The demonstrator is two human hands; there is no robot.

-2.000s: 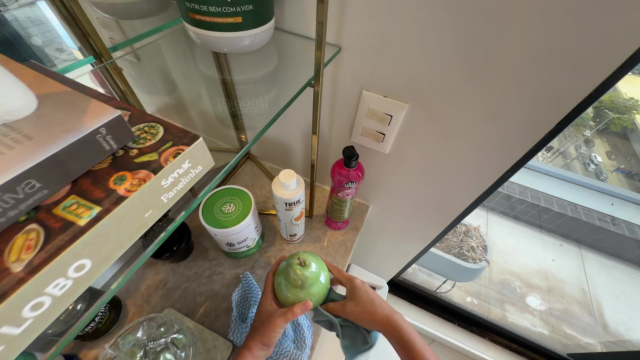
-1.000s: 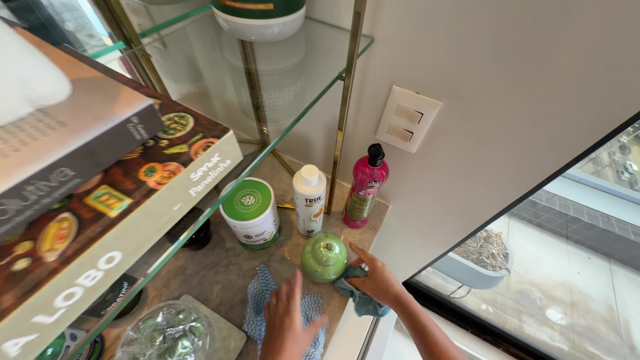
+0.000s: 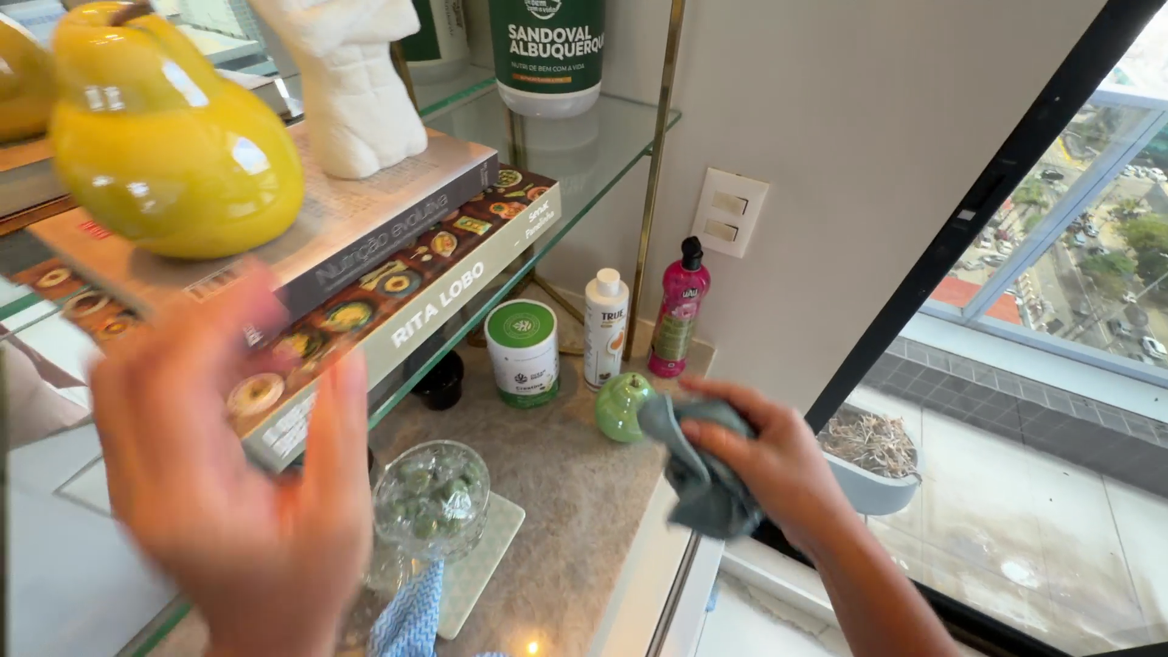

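My left hand point(image 3: 242, 456), blurred and raised with its fingers apart, holds nothing; it is nearest to the stacked books point(image 3: 401, 301) and the glossy yellow ceramic pear point(image 3: 173, 137) on them. A bunched grey-green cloth point(image 3: 707, 470) is held in my right hand point(image 3: 776, 447) above the counter's front edge. Just left of the cloth, the glossy green ceramic fruit point(image 3: 623, 408) stands on the stone counter point(image 3: 538, 484). Behind it are a white bottle point(image 3: 605, 333), a pink bottle with a black cap point(image 3: 679, 315) and a white tub with a green lid point(image 3: 524, 351).
A glass shelf point(image 3: 584, 173) with a brass post point(image 3: 652, 210) carries the books, a white sculpture point(image 3: 360, 91) and a green container point(image 3: 547, 55). Below are a clear glass bowl point(image 3: 432, 497) on a pale tray point(image 3: 484, 566) and a blue-white patterned cloth point(image 3: 411, 616). The window frame point(image 3: 922, 237) is at right.
Two seconds ago both hands held the green ceramic fruit; now it stands on the counter. My left hand has come up toward the books, and the right has drawn away with the cloth. The view has shifted left.
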